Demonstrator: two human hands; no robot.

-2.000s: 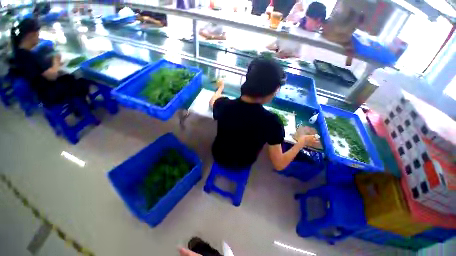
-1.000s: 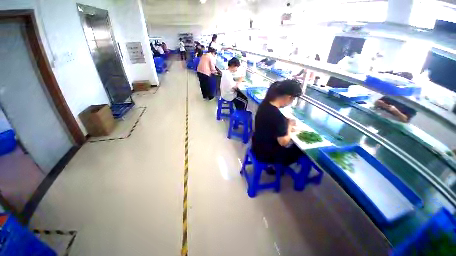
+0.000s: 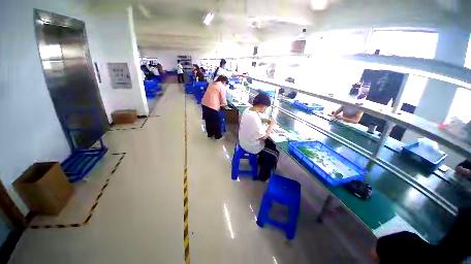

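Neither of my hands is in view. Nearest in front on the right, a shallow blue plastic bin (image 3: 330,164) with green leaf sprigs (image 3: 312,153) on a white lining sits on the green-topped bench (image 3: 338,193). A dark object (image 3: 358,189) lies beside the bin's near end; I cannot tell what it is. A white sheet (image 3: 400,227) lies at the bench's near end, partly hidden by a dark shape at the lower right corner.
An empty blue stool (image 3: 279,206) stands at the bench's edge. A person in white (image 3: 251,131) sits beyond it; a person in pink (image 3: 212,103) stands farther on. A yellow-black line (image 3: 186,180) runs along the aisle. An open brown carton (image 3: 45,188) and blue trolley (image 3: 85,162) stand left.
The view has turned from the bench to the aisle and moved forward along it. The seated person in black from one second ago has passed out of clear view; the person in white appears nearer.
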